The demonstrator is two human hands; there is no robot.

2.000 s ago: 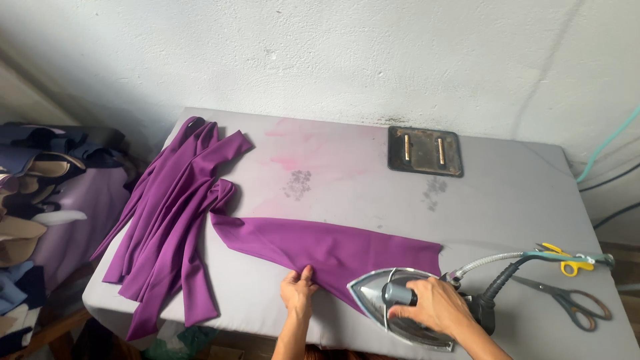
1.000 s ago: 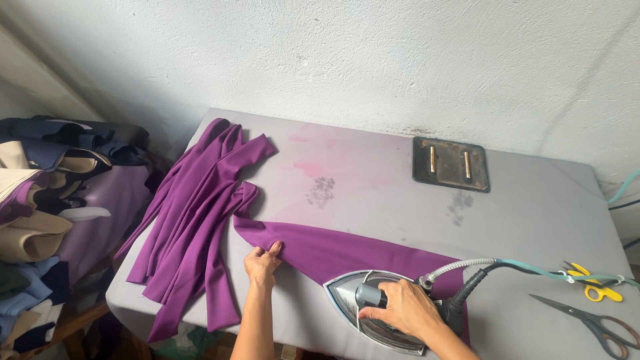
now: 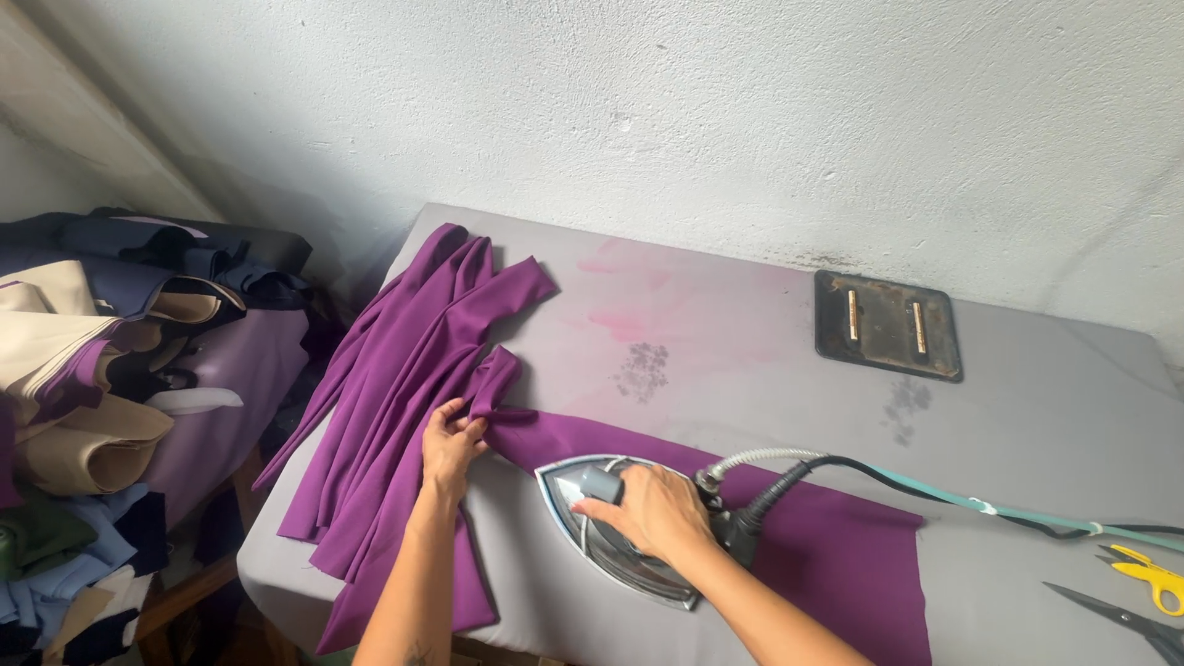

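My right hand [image 3: 659, 513] grips the handle of a steam iron [image 3: 592, 536], whose pointed tip faces left on a purple fabric piece [image 3: 832, 555]. That piece runs from lower right up to the left across the grey padded table. At its narrow left end, my left hand [image 3: 453, 446] pinches the cloth between thumb and fingers, beside a heap of long purple fabric strips [image 3: 398, 398]. The soleplate is hidden beneath the iron. A hose and cable [image 3: 869, 476] lead from the iron's rear toward the right.
A dark iron rest plate [image 3: 888, 324] with two light bars lies near the wall. Yellow thread snips [image 3: 1147, 575] and dark scissors [image 3: 1124, 618] lie at the right edge. Piled fabric pieces [image 3: 92, 370] in several colours stand left of the grey ironing table [image 3: 721, 388].
My left hand has moved left along the purple piece to its narrow end beside the heap. The iron, in my right hand, has moved left along the cloth. The view has shifted.
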